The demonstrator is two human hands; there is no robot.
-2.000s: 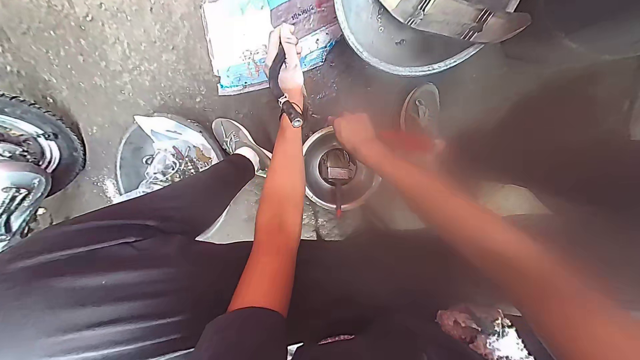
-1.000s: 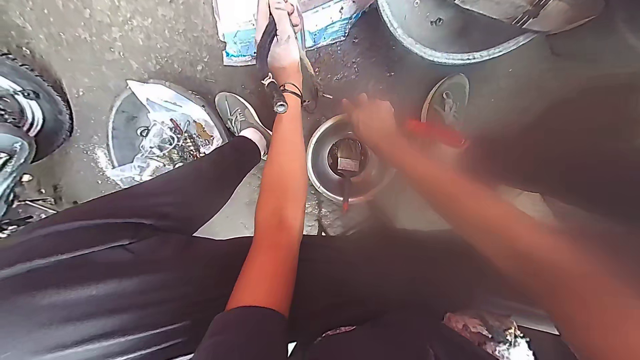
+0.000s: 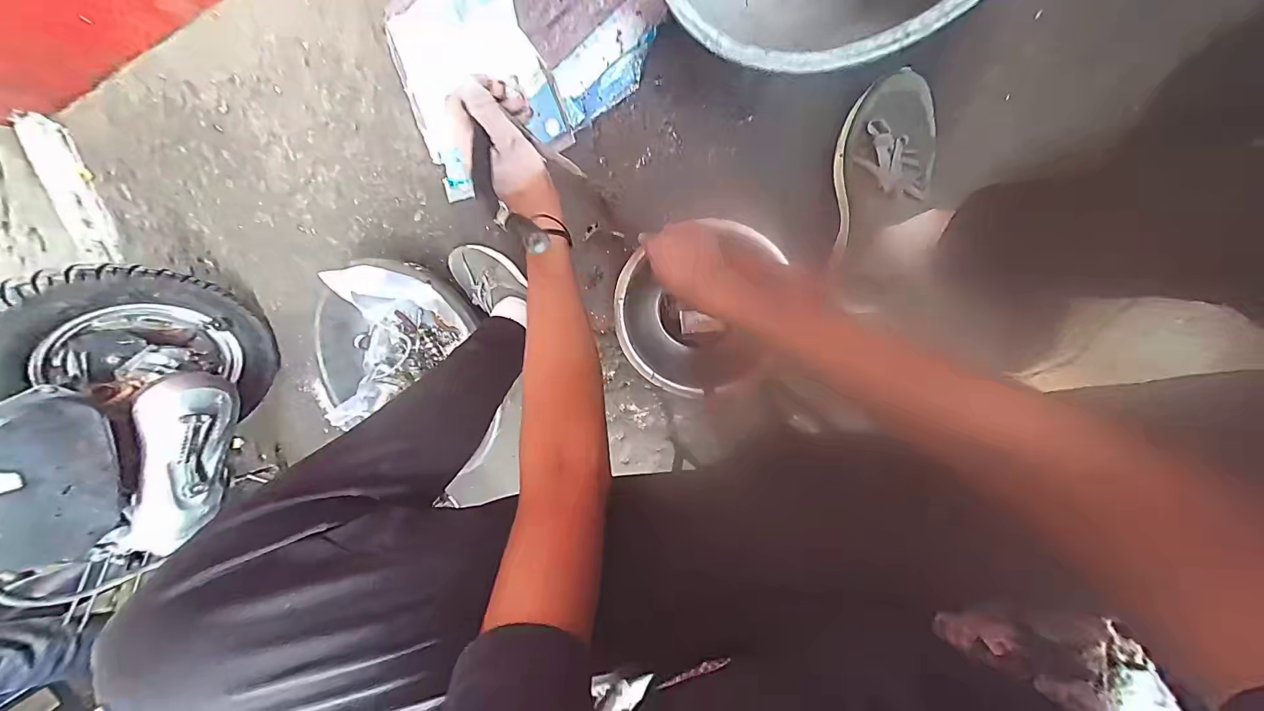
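My left hand (image 3: 502,138) is closed around a dark, narrow, curved object (image 3: 482,178). Its round, grey end (image 3: 536,240) lies against my wrist; the picture does not settle its kind. A thin pointed piece (image 3: 568,168) shows beside the hand. Blurred, my right hand (image 3: 691,265) is over the upper part of a round, bowl-like metal part (image 3: 647,341) on the ground. Whether that hand holds anything cannot be told. A small pale block (image 3: 697,323) sits in the dark middle of the round part.
A shallow round pan (image 3: 336,341) holds a plastic bag and small metal pieces. A large metal basin (image 3: 780,57) lies at the top, near printed sheet material (image 3: 602,89). A motorcycle wheel (image 3: 252,336) stands at left. My shoes (image 3: 484,276) rest on the ground.
The red object seen near my right hand a second ago no longer shows. My left hand stays closed on the dark object. The view has shifted.
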